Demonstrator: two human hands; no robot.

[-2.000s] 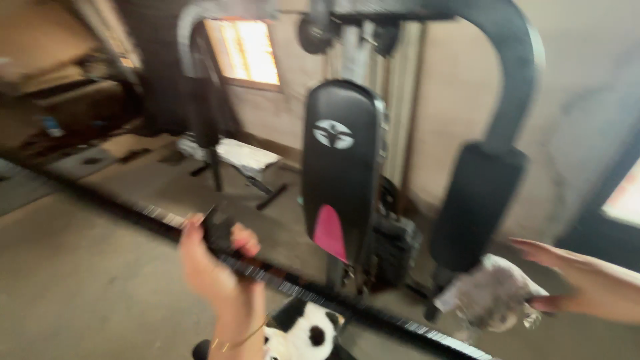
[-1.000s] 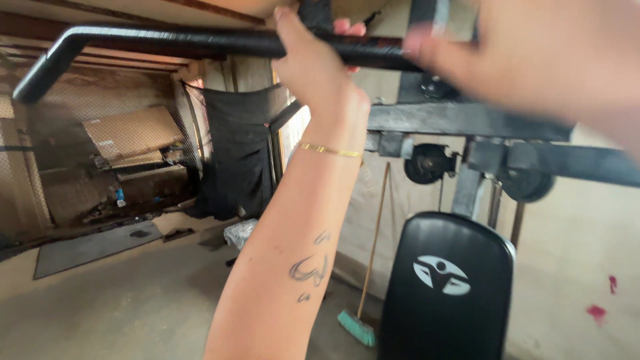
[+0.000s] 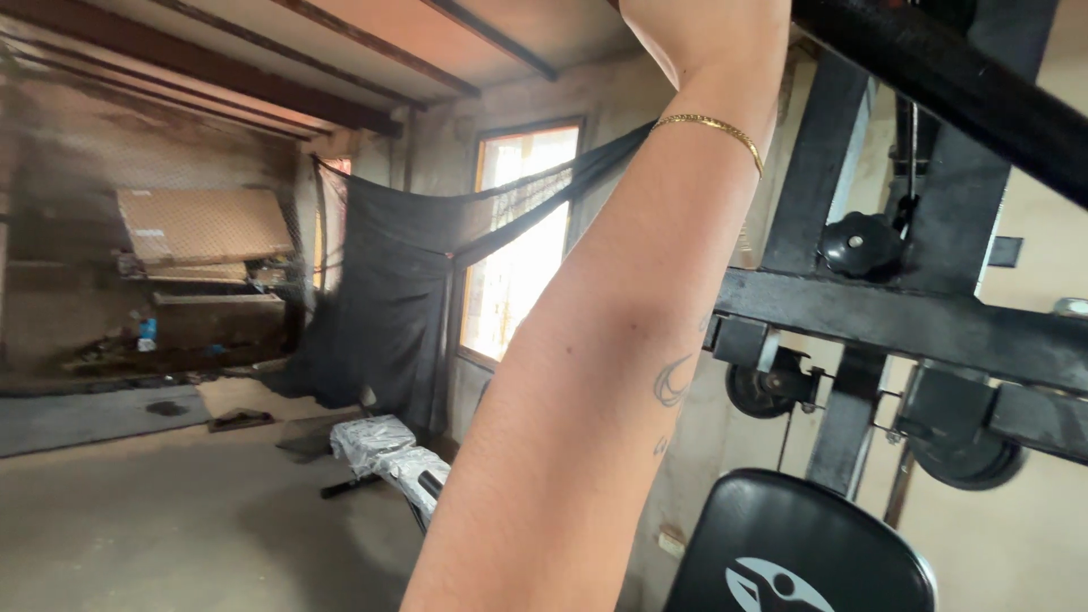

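Note:
My left arm reaches up through the middle of the view, with a gold bracelet at the wrist and a tattoo on the forearm. Only the heel of my left hand shows at the top edge; its fingers are cut off, so what it holds cannot be told. Close to its right, a black metal bar slants down to the right edge, in front of the home gym's black frame. My right hand is out of view. The gym's black padded backrest stands at the lower right.
Pulleys and a black adjusting knob sit on the gym frame. Behind my arm, a weight bench wrapped in plastic stands on the floor. A dark cloth hangs by the window; cardboard lies at the far left.
A second ago my left hand was on the black bar and my right hand was near it; now my right hand is out of view and my left fingers are cut off by the top edge.

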